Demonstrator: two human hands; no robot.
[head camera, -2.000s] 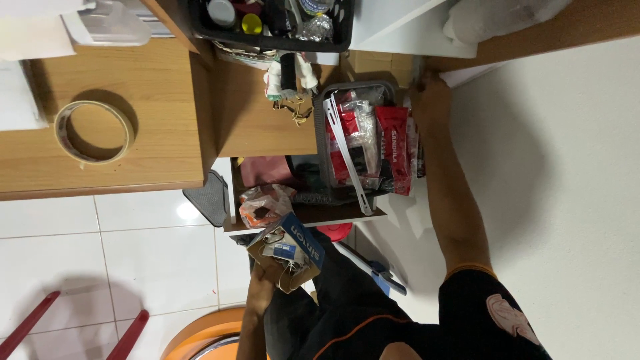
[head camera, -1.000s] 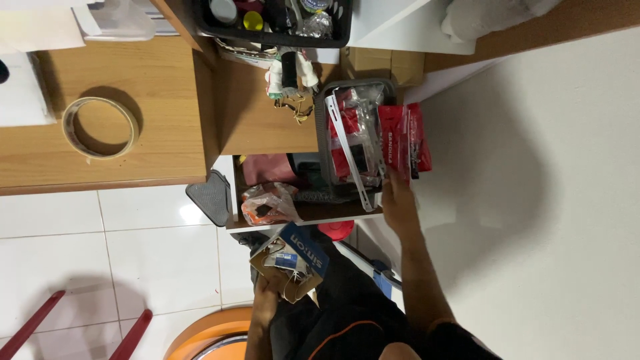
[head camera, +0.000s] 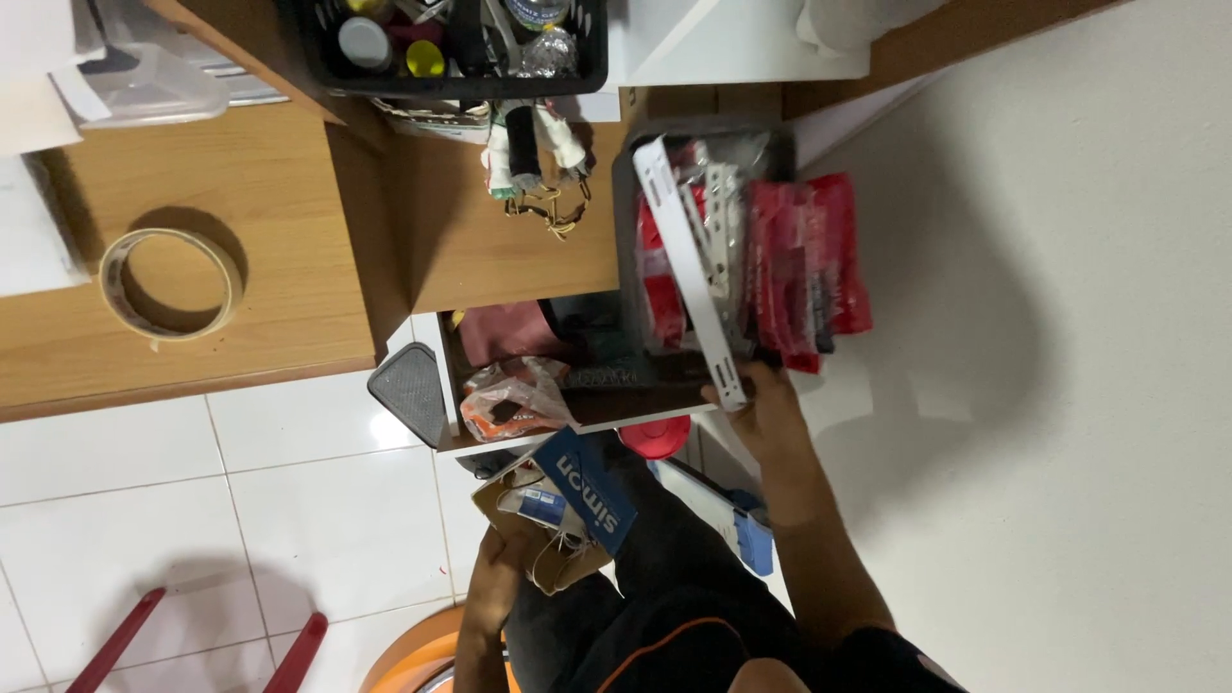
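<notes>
My left hand holds an open cardboard box with a blue flap; small white items and thin cords lie inside. My right hand is at the near edge of a dark plastic bin, its fingers by the end of a white slotted metal strip that lies across the bin. Red plastic packets lie over the bin's right side, and clear bags with perforated metal pieces are in it. Whether my right fingers grip the strip or the bin cannot be told.
An open drawer holds an orange and white plastic bag. Work gloves lie on the wooden shelf below a black basket. A tape roll rests on the desk. A wall stands at the right.
My right hand has come from beyond the bin's far right corner to its near edge. The red packets have shifted and lie further out over the right side. My left hand keeps the box.
</notes>
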